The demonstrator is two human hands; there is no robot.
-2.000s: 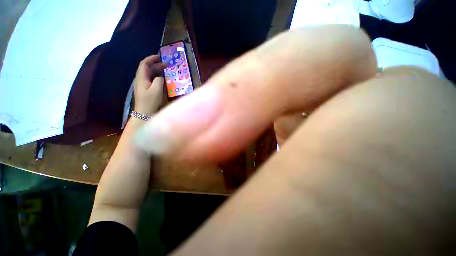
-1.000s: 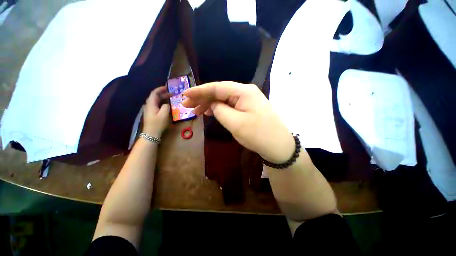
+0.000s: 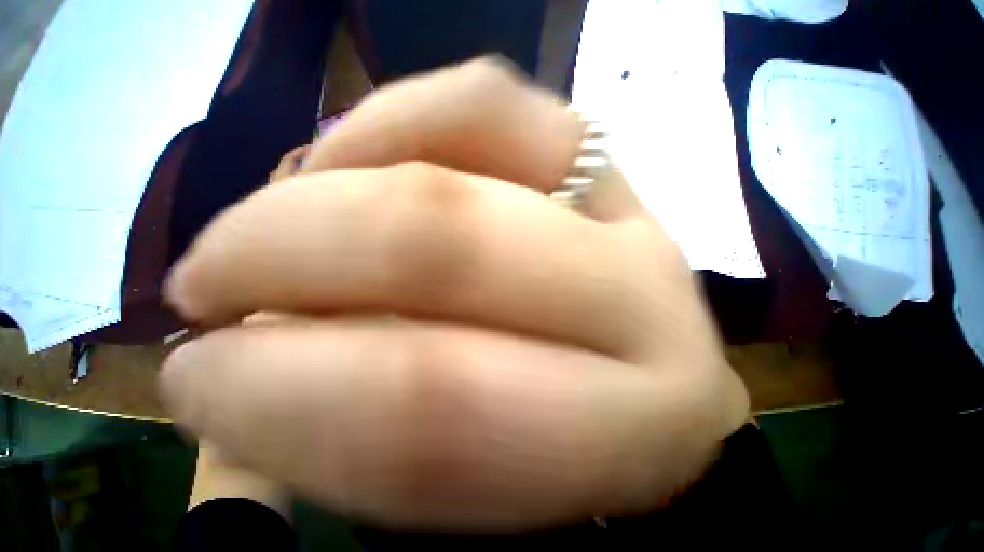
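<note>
My right hand [image 3: 464, 313] is very close to the camera, large and blurred, with its fingers bent and pointing left; a silvery ring shows on one finger. Whether it holds anything is hidden. My left hand [image 3: 289, 164] shows only as a bit of finger behind it, beside the smartphone [image 3: 330, 125]. Only a pinkish corner of the phone shows; the rest is covered. My left forearm comes up from the bottom edge, in a dark sleeve.
A wide white-topped dark maroon bundle [image 3: 81, 183] lies at left. Black cut pieces [image 3: 453, 38] lie at top centre. A long white pattern piece [image 3: 669, 129] and a rounded white panel [image 3: 847, 162] lie at right. A small dark tool [image 3: 79, 362] is near the table's front edge [image 3: 130, 401].
My right hand has moved from over the phone up close to the camera. It now covers most of the phone and my left hand. The red ring is hidden. The view has shifted.
</note>
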